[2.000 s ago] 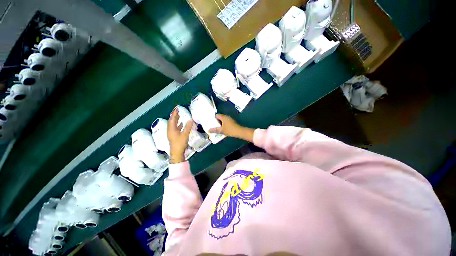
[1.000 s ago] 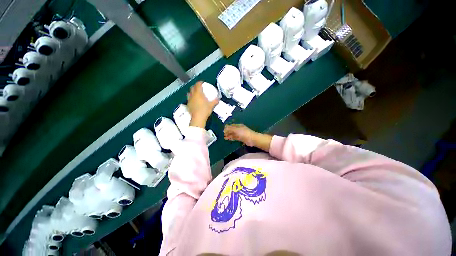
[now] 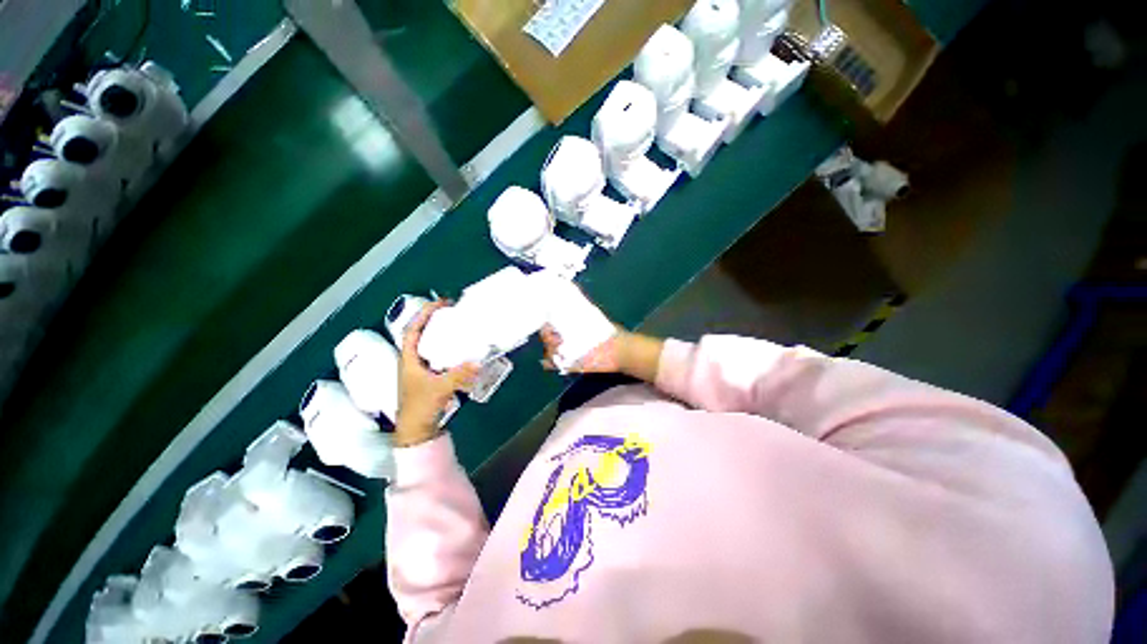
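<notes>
A white camera unit [image 3: 484, 322] is held tilted above the green bench [image 3: 704, 233], in front of me. My left hand [image 3: 421, 375] grips its rounded head end from the left. My right hand [image 3: 581, 352] holds its squarish white foot [image 3: 576, 321] on the right; most of its fingers are hidden under the foot. Beside my left hand, a white unit [image 3: 367, 369] stands in the row. Up and to the right, another unit [image 3: 522, 227] stands in the same row. No label can be made out on the held unit.
More units continue up right to an open carton [image 3: 899, 63] and down left in a cluster [image 3: 258, 503]. Flat brown cardboard [image 3: 604, 82] bears a printed label sheet [image 3: 561, 19]. A grey metal bar [image 3: 377, 94] reaches the metal bench edge. Another unit row [image 3: 82, 141] is far left. White waste [image 3: 865, 189] lies below.
My left hand has come back from the unit up the row and moved down left. Both hands now hold one unit, lifted and tilted. The whole view has shifted slightly.
</notes>
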